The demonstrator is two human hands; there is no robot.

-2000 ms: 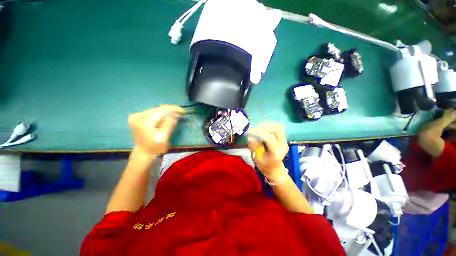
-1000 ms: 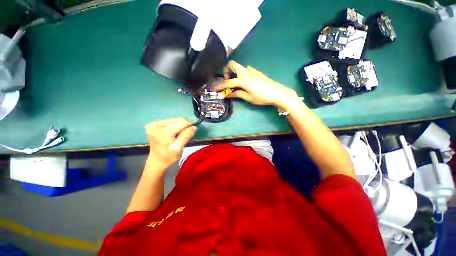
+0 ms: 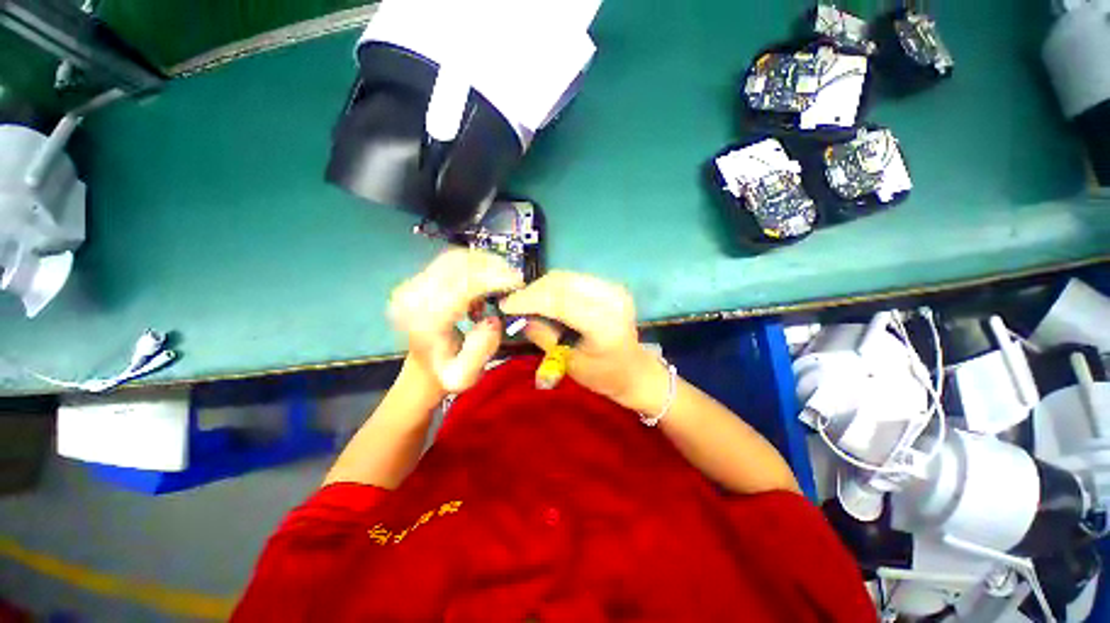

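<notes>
The lens module (image 3: 514,231), a black shell with an exposed circuit board, lies below the black hood (image 3: 420,128) of the white camera body (image 3: 487,37). My left hand (image 3: 448,314) is at the module's near side, its fingertips pinching something small and dark, seemingly a wire. My right hand (image 3: 582,326) is beside it, fingertips almost touching the left ones, with a small white end between them. A yellow-banded tool (image 3: 555,365) is tucked in my right hand. The fingers hide the near part of the module.
Several spare lens modules (image 3: 767,192) lie at the right of the green bench (image 3: 231,219). A white plug cable (image 3: 146,353) lies at the left near the bench edge. White cameras stand at both ends. A crate of white camera units (image 3: 974,487) is below right.
Both hands have come together at the module's near side. My right hand has moved back from the board toward me. The view has shifted, showing more of the left camera.
</notes>
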